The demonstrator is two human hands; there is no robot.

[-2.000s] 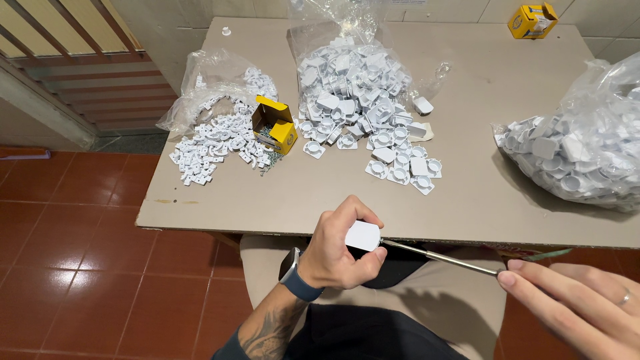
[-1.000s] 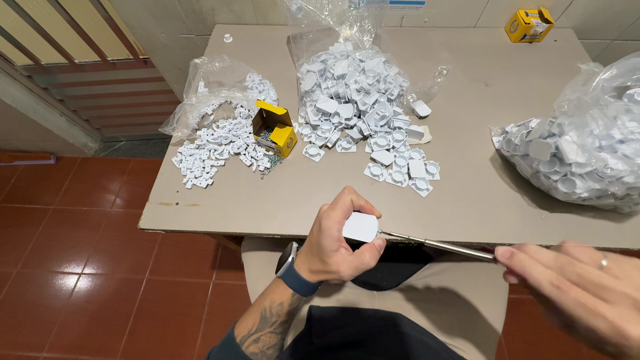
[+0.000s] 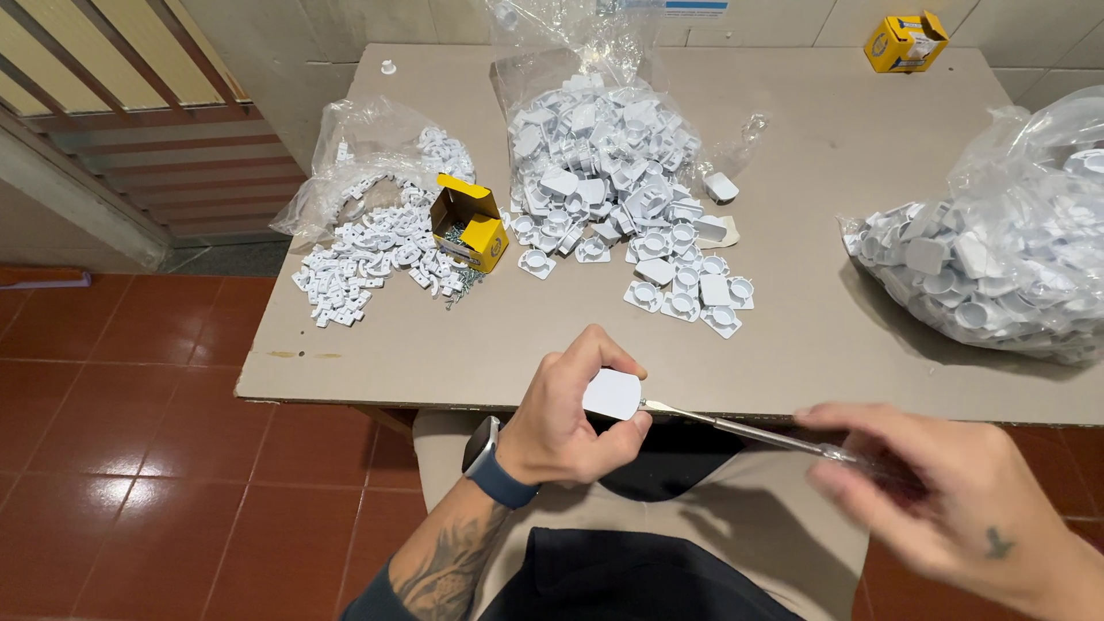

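My left hand (image 3: 573, 418) pinches a white plastic part (image 3: 613, 394) with rounded ends, its flat face up, just off the table's front edge. A small screw (image 3: 643, 403) shows at the part's right end, and the flat steel tip of a long screwdriver (image 3: 750, 430) meets it there. On the right, my right hand (image 3: 914, 483) is curled around the screwdriver's handle, which is blurred and mostly hidden by the fingers. Beyond my hands lie a pile of white plastic caps (image 3: 604, 190), a pile of small white clips (image 3: 354, 267) and an opened yellow box of screws (image 3: 473, 228).
A clear plastic bag (image 3: 992, 259) full of white parts sits at the right of the table (image 3: 828, 336). Another yellow box (image 3: 906, 43) stands at the back. Loose screws (image 3: 464, 285) lie beside the front box. My lap and a light chair seat are below the table edge.
My right hand has shifted from flatter, extended fingers to a curled grip around the screwdriver's handle. My left hand still holds the white part at the screwdriver's tip.
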